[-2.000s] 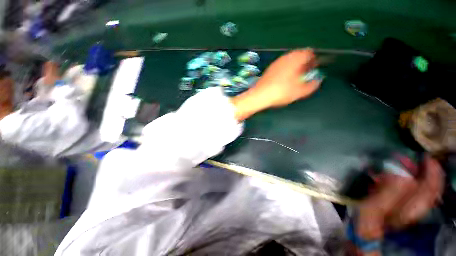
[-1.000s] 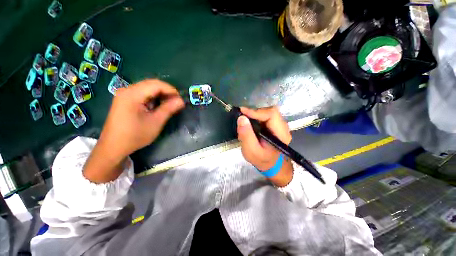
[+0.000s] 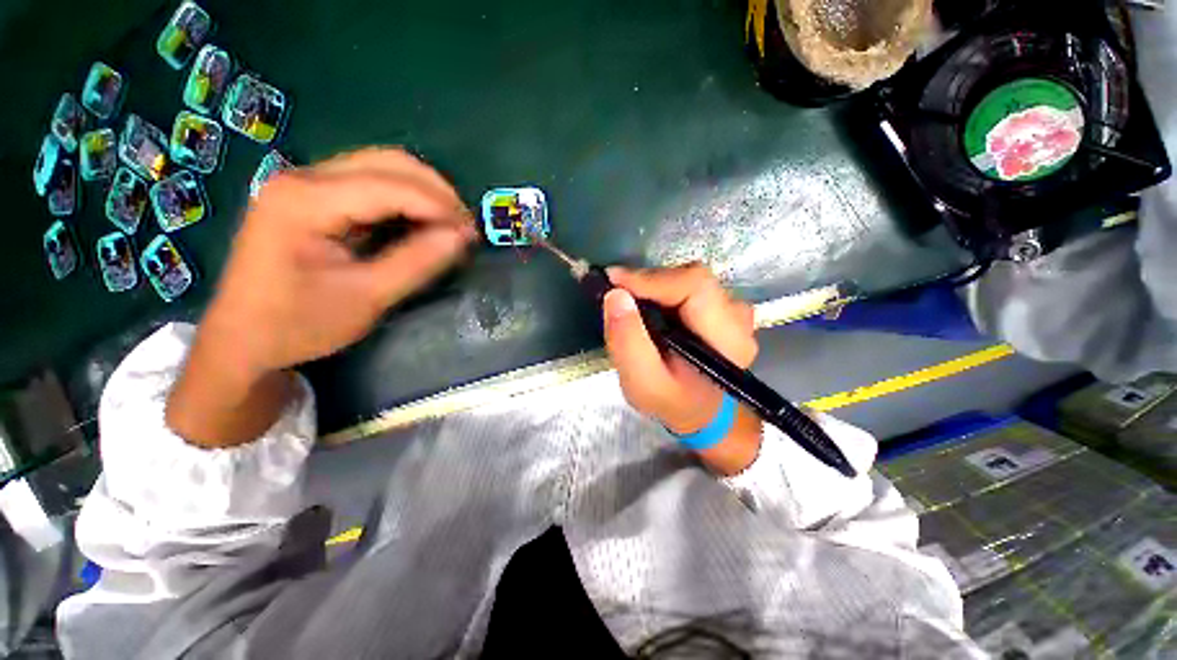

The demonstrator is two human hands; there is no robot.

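A light-blue device unit (image 3: 515, 217) with yellow, dark and white parts lies on the green mat in front of me. My right hand (image 3: 678, 348), with a blue wristband, holds a black soldering iron (image 3: 736, 377) like a pen. The iron's thin tip is at the lower right of the unit. My left hand (image 3: 338, 264) is at the left of the unit, thumb and forefinger close together beside its edge. The hand is slightly blurred, and I cannot tell whether anything is between the fingertips.
Several similar units (image 3: 180, 200) lie in a group at the left. A round tip cleaner pot (image 3: 857, 39) stands at the far right, beside a black fume fan (image 3: 1025, 129). Another person's sleeve (image 3: 1084, 297) is at the right edge. Packed trays (image 3: 1033, 542) are below on the right.
Since one second ago the view has shifted slightly. The iron tip remains at the unit, and my left hand stays beside it. Two seconds ago my left hand was farther out over the mat.
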